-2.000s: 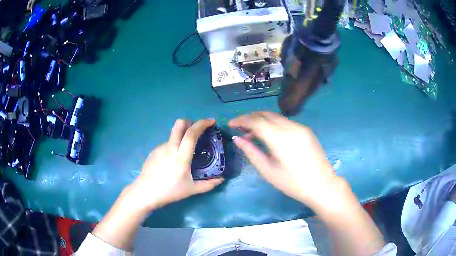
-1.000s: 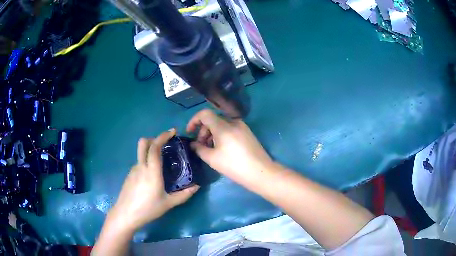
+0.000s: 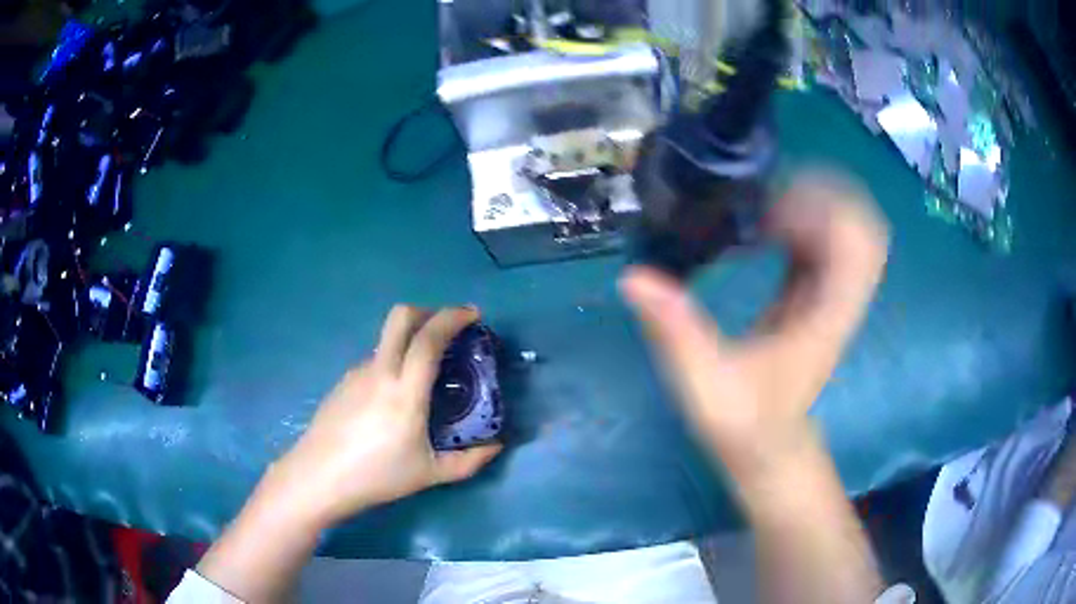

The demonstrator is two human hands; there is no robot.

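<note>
My left hand (image 3: 384,413) grips a black speaker housing (image 3: 468,389) by its edges on the green mat, fingers at the top and thumb at the bottom. The round part faces up. My right hand (image 3: 767,330) is raised to the right, blurred, thumb and fingers spread in a curve beside the dark electric screwdriver (image 3: 696,195). The fingertips come close to the tool; whether they touch it is unclear. The screwdriver hangs in front of the right side of the silver-white screw feeder (image 3: 502,195). A tiny bright piece (image 3: 529,355) lies right of the housing.
A heap of black speaker units (image 3: 106,153) covers the far left, with units bearing white cylinders (image 3: 155,356) at its edge. Circuit boards (image 3: 973,177) are piled at the upper right. A black cord (image 3: 395,148) loops left of the feeder. A person's pale sleeve (image 3: 1003,496) shows at lower right.
My right hand has left the housing's edge and moved up and right to the screwdriver, its fingers spreading. My left hand still holds the housing. The camera view has shifted.
</note>
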